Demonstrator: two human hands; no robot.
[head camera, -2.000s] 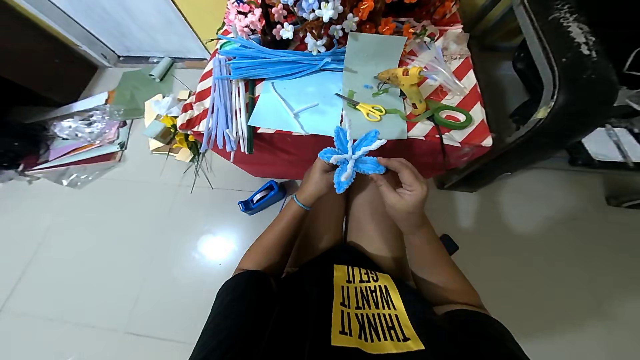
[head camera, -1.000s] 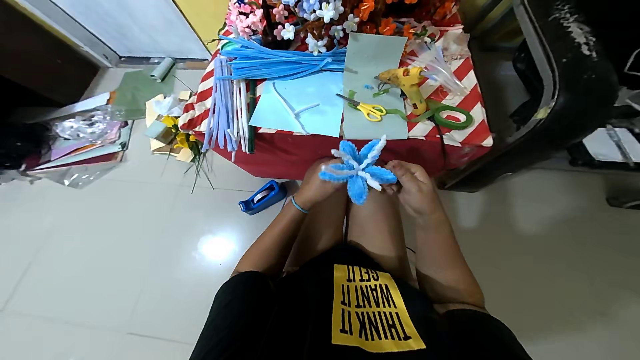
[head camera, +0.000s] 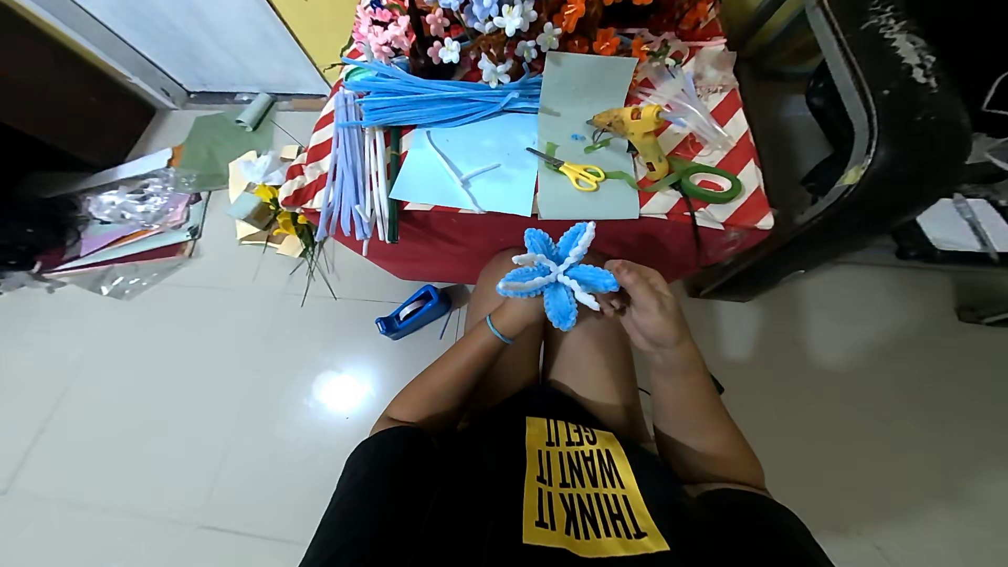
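Note:
A blue and white pipe-cleaner flower (head camera: 560, 275) is held above my knees, at the table's front edge. My left hand (head camera: 521, 313) is mostly hidden behind and below its left petals, closed around its underside. With thumb and fingers, my right hand (head camera: 646, 303) grips the right petals. Beyond the flower, yellow-handled scissors (head camera: 581, 175) lie on a grey-green sheet (head camera: 587, 87), beside a yellow glue gun (head camera: 644, 135) and a roll of green tape (head camera: 710, 183). White pipe cleaners (head camera: 465, 181) rest on a light blue sheet (head camera: 504, 146).
Bundles of blue pipe cleaners (head camera: 441, 94) and lilac ones (head camera: 344, 169) lie on the red-and-white striped cloth (head camera: 748, 177). Finished flowers (head camera: 510, 20) stand at the back. A blue tape dispenser (head camera: 414, 311) is on the floor, left of my knees. A black chair (head camera: 906, 118) stands at right.
The flower has turned and tilted in my hands, so its petals now spread differently. My right hand stays at its right side.

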